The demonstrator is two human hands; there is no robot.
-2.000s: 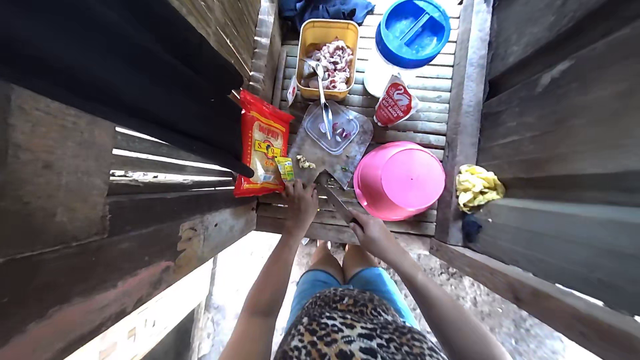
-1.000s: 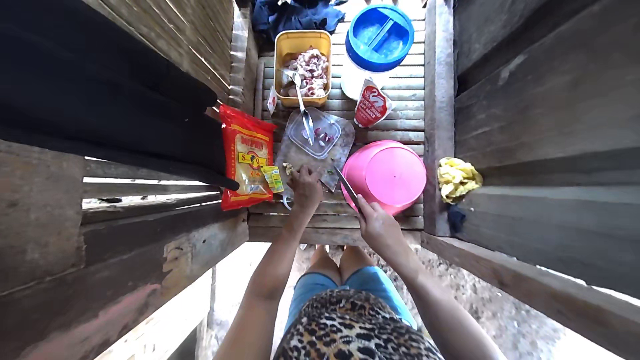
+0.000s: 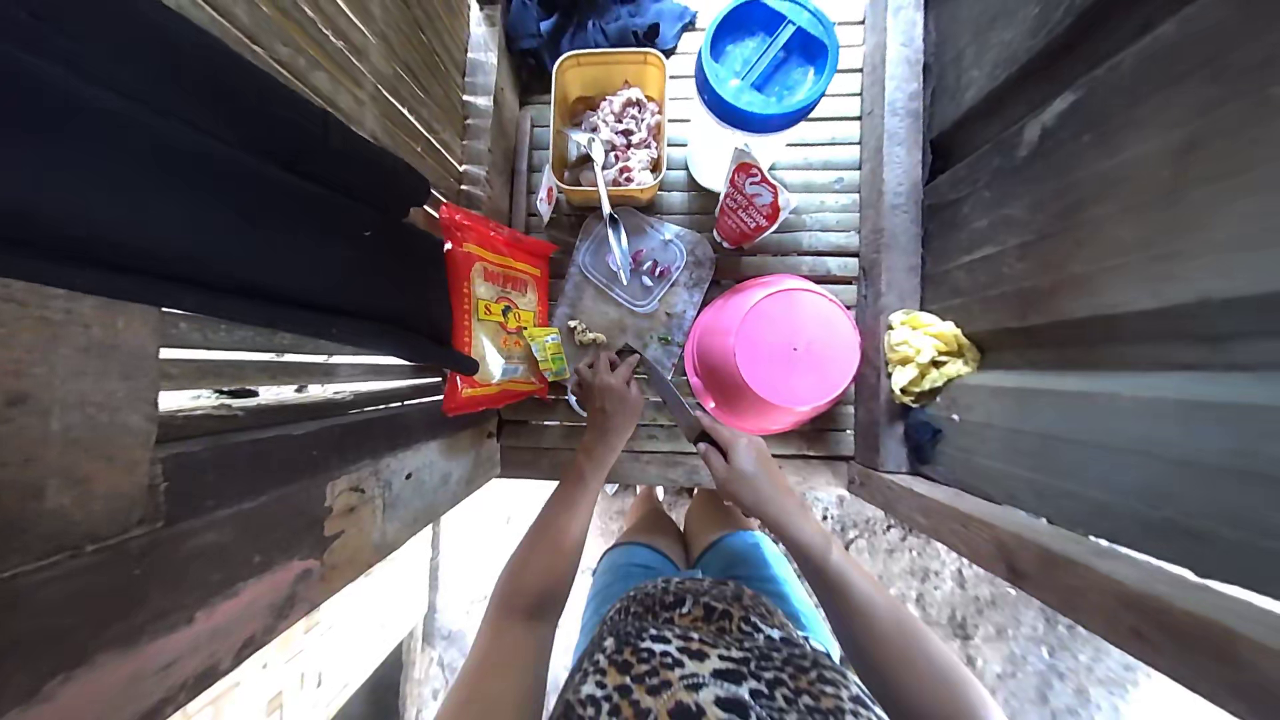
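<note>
My right hand [image 3: 738, 462] grips the dark handle of a kitchen knife [image 3: 672, 397], whose blade slants up and left over the near edge of a worn cutting board [image 3: 625, 325]. At the blade's tip is my left hand [image 3: 608, 385], fingers bent together on the board's near edge; whether something small is between them I cannot tell. Pale chopped pieces [image 3: 586, 333] lie on the board just above it. Farther up the board is a clear plastic lid [image 3: 633, 262] with purple-white pieces on it. A metal spoon [image 3: 612, 225] reaches from that lid to a yellow tub [image 3: 610, 190] of raw meat.
Left of the board lie a red noodle packet [image 3: 497, 310] and a small yellow-green sachet [image 3: 547, 353]. To its right is an upturned pink basin [image 3: 775, 355]. Behind stand a soy sauce pouch [image 3: 750, 203] and a blue container [image 3: 768, 65]. A crumpled yellow bag [image 3: 925, 355] rests by the right wall.
The knife, upright beside the pink basin a second ago, now slants with its tip near my left hand. The view has shifted slightly.
</note>
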